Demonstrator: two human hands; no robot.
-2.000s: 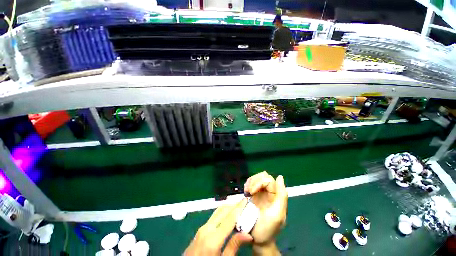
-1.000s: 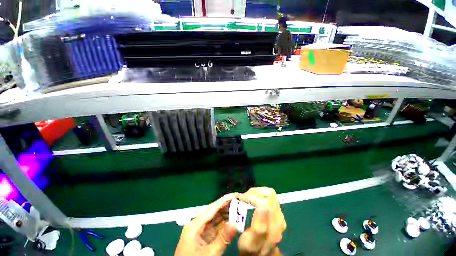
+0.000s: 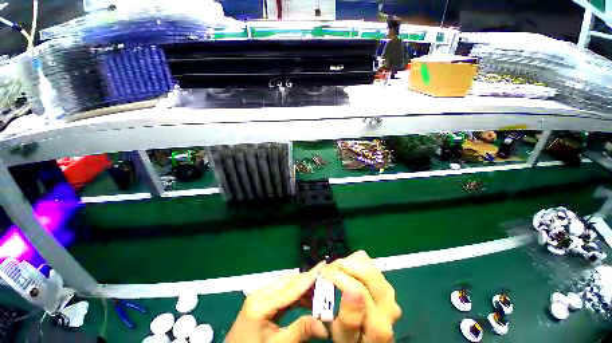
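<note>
A small white plastic unit (image 3: 323, 299) with a small dark detail on its face is held upright between both hands at the lower centre. My left hand (image 3: 278, 309) grips its left side with thumb and fingers. My right hand (image 3: 362, 298) grips its right side, with fingertips at the top edge. Both palms and much of the unit's back are hidden. Several white round covers (image 3: 184, 326) lie on the green mat at the lower left. Several part-assembled units (image 3: 472, 329) with dark and orange-yellow parts stand at the lower right.
Blue-handled pliers (image 3: 125, 310) lie left of the covers. A black component tray (image 3: 322, 231) lies in the centre channel. White-and-black units are heaped (image 3: 567, 232) at the far right. A white shelf edge (image 3: 322, 128) crosses above. A person stands behind the shelf.
Two seconds ago the unit lay tilted, its smooth white face showing. It has turned upright, narrow side showing, and my right hand's fingers have closed around its right side. The view has shifted slightly.
</note>
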